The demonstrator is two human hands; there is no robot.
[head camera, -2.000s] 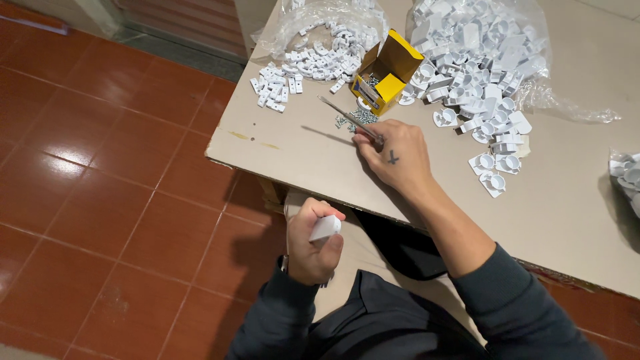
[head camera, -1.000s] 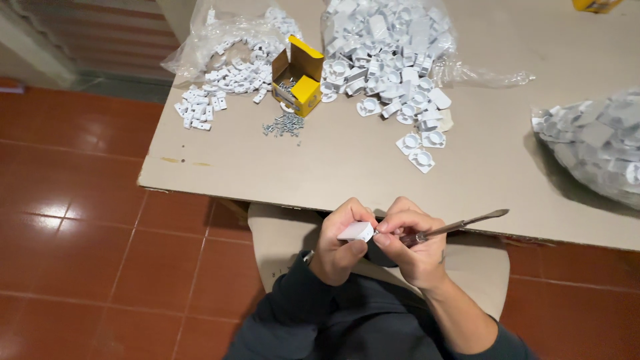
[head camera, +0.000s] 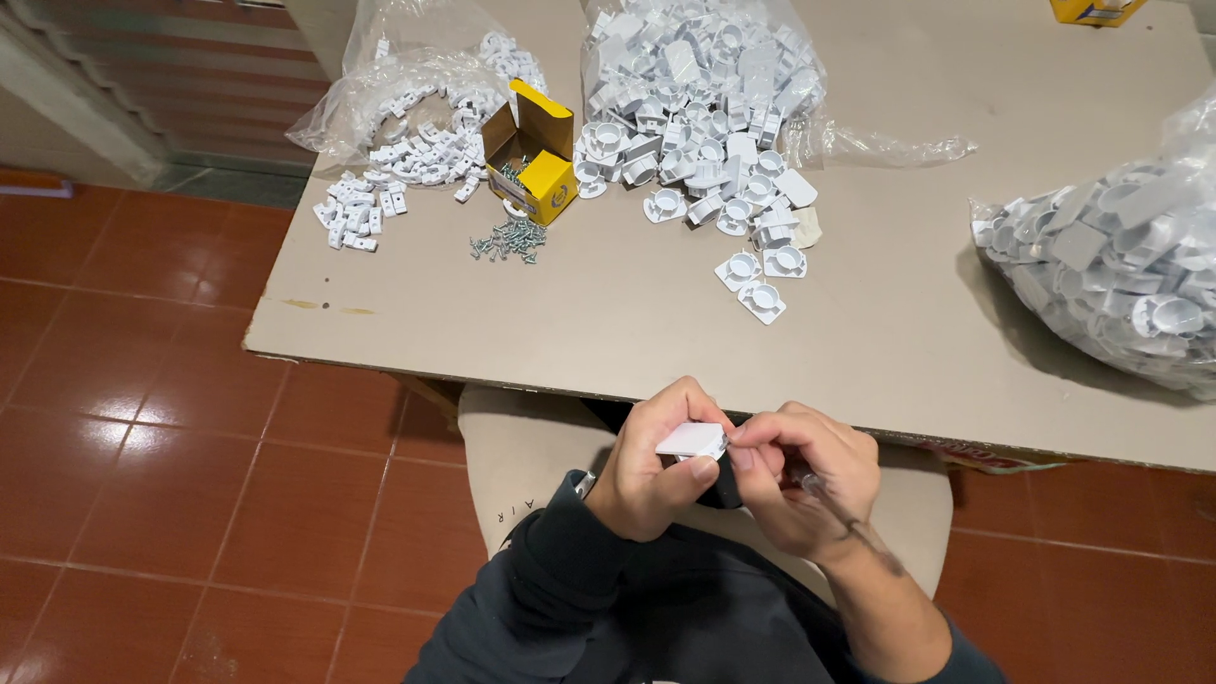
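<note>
My left hand (head camera: 665, 461) holds a white plastic part (head camera: 692, 440) above the chair seat, just off the table's front edge. The fingertips of my right hand (head camera: 807, 475) meet that part's right end, where a small metal screw seems to be pinched. A screwdriver (head camera: 841, 513) lies within the same hand, its blade pointing back toward the wrist and blurred. Beyond my hands, a heap of small screws (head camera: 510, 240) lies on the table beside an open yellow cardboard box (head camera: 546, 180) that also contains screws.
Small white plastic pieces (head camera: 427, 152) spill from a clear bag at the table's back left. Larger white plastic parts (head camera: 712, 114) form a pile in the middle. A full clear bag (head camera: 1121, 256) stands at the right. Below the table (head camera: 608, 332) is a chair (head camera: 522, 446).
Two seconds ago my right hand was over the table near the screws; it is now at the white part in my left hand. The screwdriver has swung from pointing right to pointing toward my wrist.
</note>
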